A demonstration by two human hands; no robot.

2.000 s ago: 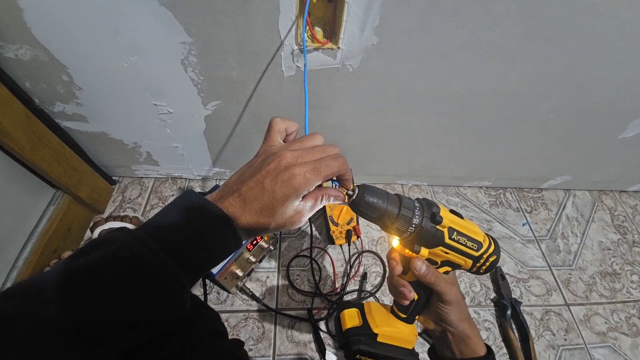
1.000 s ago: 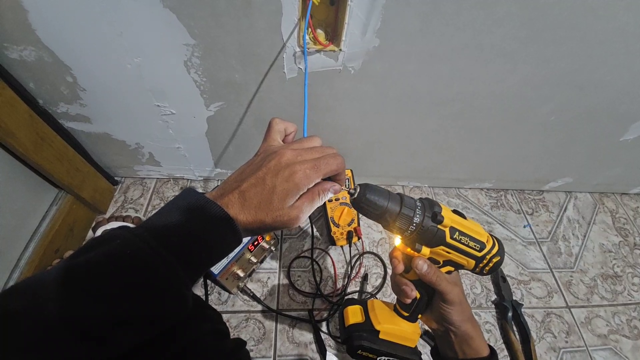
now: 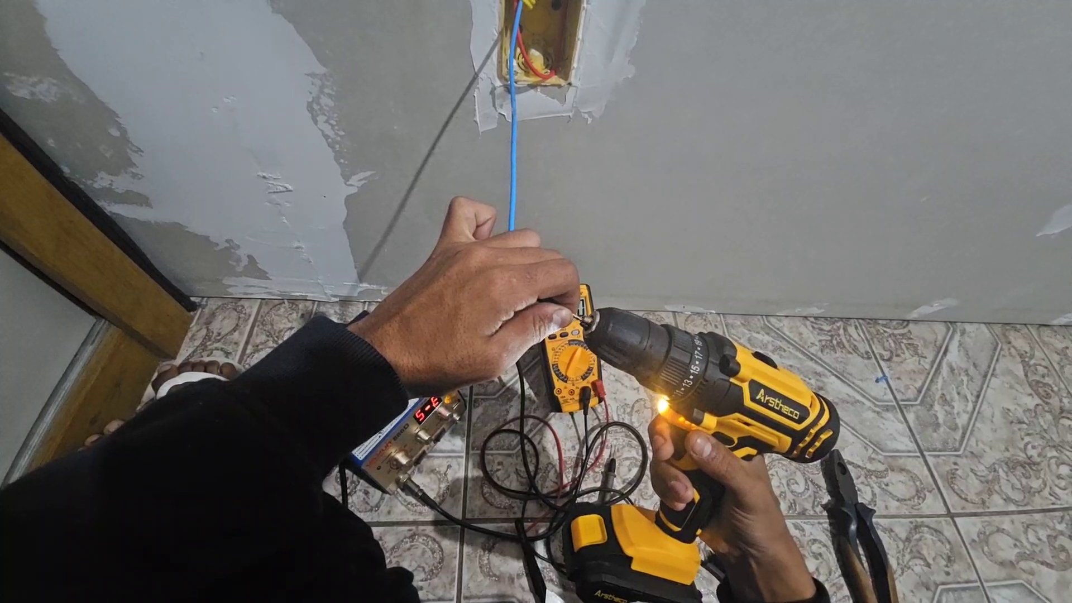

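Observation:
My right hand [image 3: 729, 494] grips the handle of a yellow and black Arstheco cordless drill [image 3: 720, 377], whose lamp glows. The drill's chuck points left toward my left hand [image 3: 490, 293]. The thumb and fingers of that hand are pinched at the chuck's tip, where a small metal end shows; exactly what they hold is mostly hidden. A blue insulated wire [image 3: 512, 159] hangs from a yellow wall box [image 3: 578, 50] and passes out of sight behind my left hand. Under the chuck, a yellow multimeter [image 3: 573, 364] lies on the floor.
Combination pliers [image 3: 854, 536] lie on the tiled floor at the right. Black and red leads [image 3: 536, 494] coil near the multimeter. A metal-cased device with a lit red display [image 3: 429, 409] sits below my left forearm. A wooden door frame [image 3: 75, 243] and a foot [image 3: 197, 368] are at left.
My left fingers shift slightly at the chuck's tip, and more of the multimeter shows than two seconds ago. The right hand keeps its grip on the drill.

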